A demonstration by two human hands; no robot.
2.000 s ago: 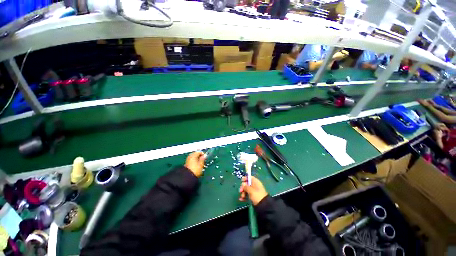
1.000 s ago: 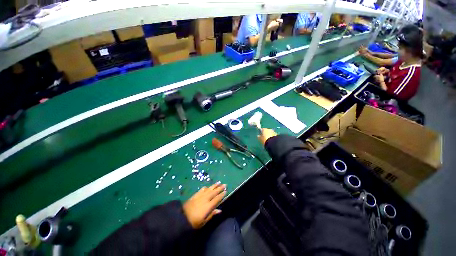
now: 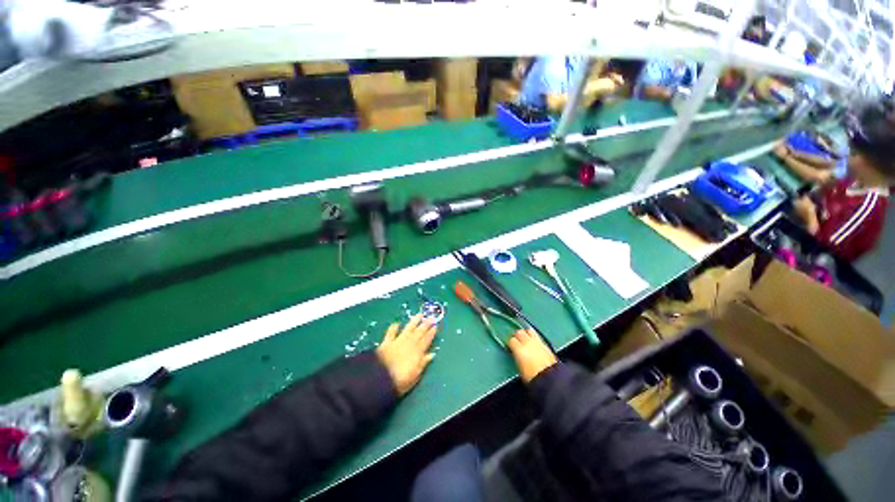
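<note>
My left hand lies flat, fingers apart, on the green bench, its fingertips at a small silvery ring and loose white bits. My right hand is low over the bench's near edge, its fingers at the near end of the orange-handled pliers; whether it grips them is unclear. A black stick-like tool with a cord lies beside the pliers. A mallet with a pale head and green handle lies to the right. A white-silver ring lies between tool and mallet.
A black crate with dryer bodies stands at lower right beside an open carton. White paper and a blue bin are on the bench. Dryer bodies lie beyond the white strip. A person sits at far right.
The mallet has left my right hand and lies on the bench. My right hand has moved back to the pliers. My left hand has moved forward to the ring and bits.
</note>
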